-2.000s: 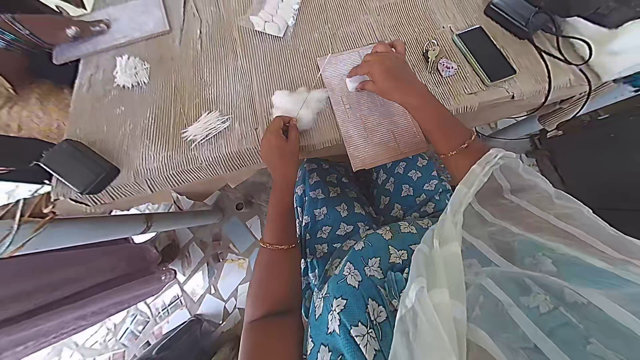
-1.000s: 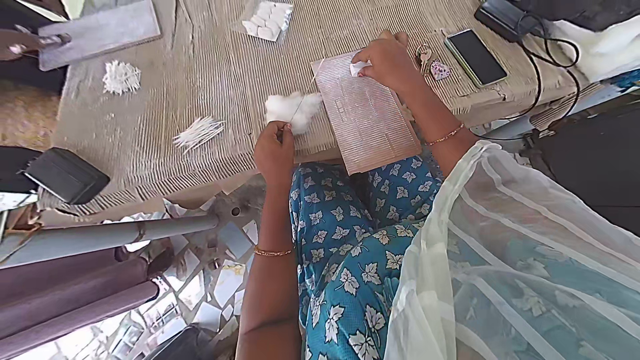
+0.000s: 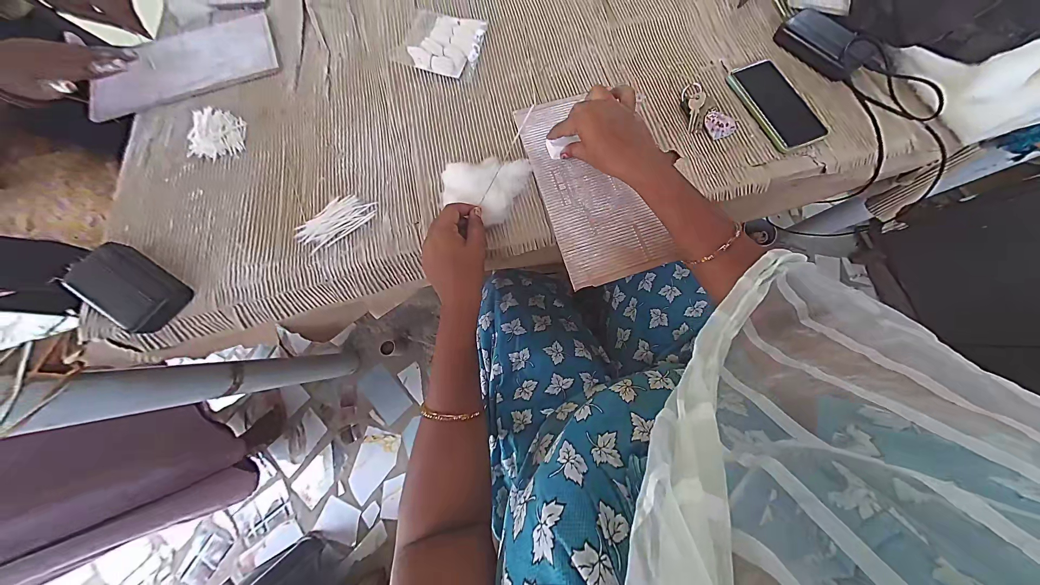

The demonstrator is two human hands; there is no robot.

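My left hand [image 3: 455, 248] pinches the lower end of a thin strand, thread or wire, at the near edge of a fluffy tuft of white cotton wool [image 3: 505, 191]. The strand [image 3: 490, 180] crosses the cotton and seems to run up toward the top left corner of a ribbed, brownish rectangular board [image 3: 601, 223]. On that board's upper part rests my right hand [image 3: 605, 134], its thumb and fingers around a small white piece [image 3: 561, 146], partly hidden. Left of the cotton lies a loose bundle of thin white cotton wicks [image 3: 337, 221].
A white pile [image 3: 217, 132] and a clear packet of white pieces [image 3: 447, 46] lie farther back. At right are keys [image 3: 695, 106], a phone [image 3: 778, 106] and a cabled black adapter [image 3: 816, 45]. A black case [image 3: 127, 287] sits left. Another person's hand [image 3: 61, 69] touches a grey board [image 3: 187, 63].
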